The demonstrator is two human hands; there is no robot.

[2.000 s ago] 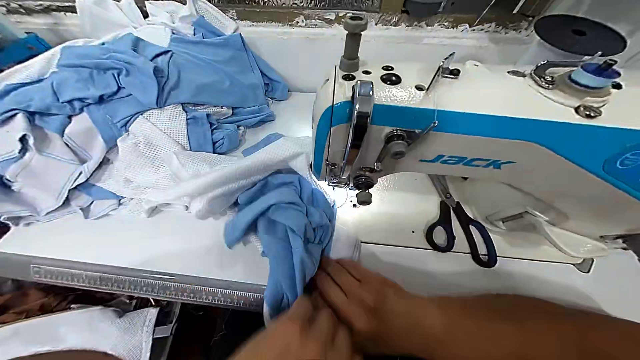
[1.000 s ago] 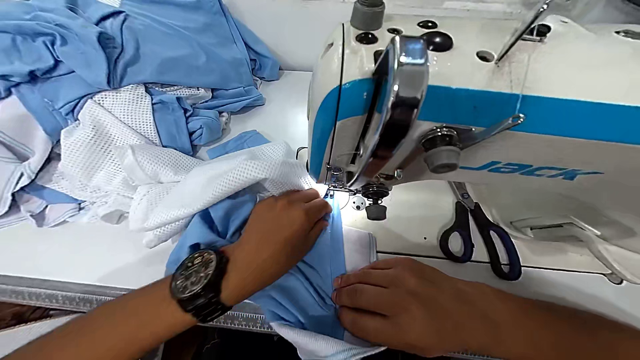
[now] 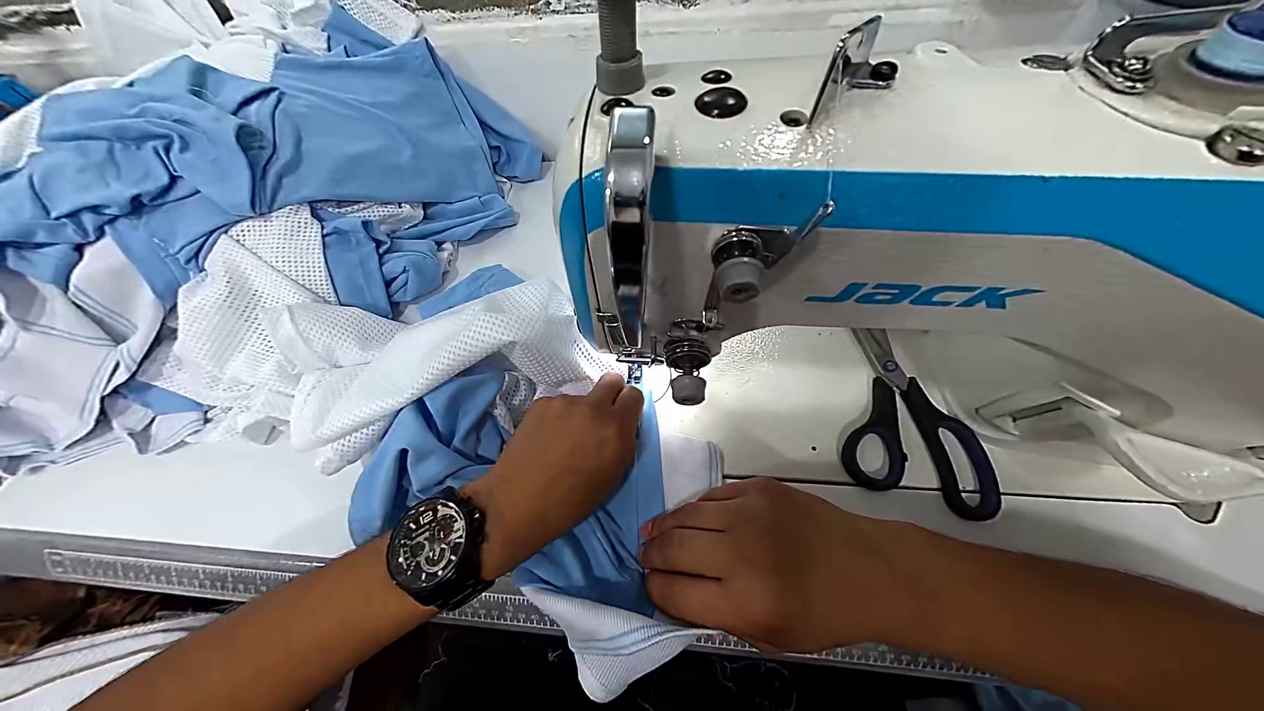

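Note:
A blue knit fabric piece (image 3: 592,553) with white parts lies under the presser foot (image 3: 635,373) of a Jack sewing machine (image 3: 889,237). My left hand (image 3: 568,454), with a black watch on its wrist, pinches the fabric just in front of the foot. Lower down and to the right, my right hand (image 3: 760,563) presses on the fabric's right side near the table edge, its fingertips curled on the cloth. White mesh fabric (image 3: 425,365) joins the bunched blue cloth left of the needle. The needle tip is hard to make out.
A heap of blue and white garments (image 3: 326,128) covers the table's back left. Black-handled scissors (image 3: 928,434) lie below the machine arm, right of the needle. A ruler strip (image 3: 158,575) runs along the front edge. A thread spool (image 3: 1229,49) sits on the machine's top right.
Both hands were together at the table's front edge two seconds ago. My left hand has since moved up beside the presser foot, and the blue cloth now lies flatter between the hands.

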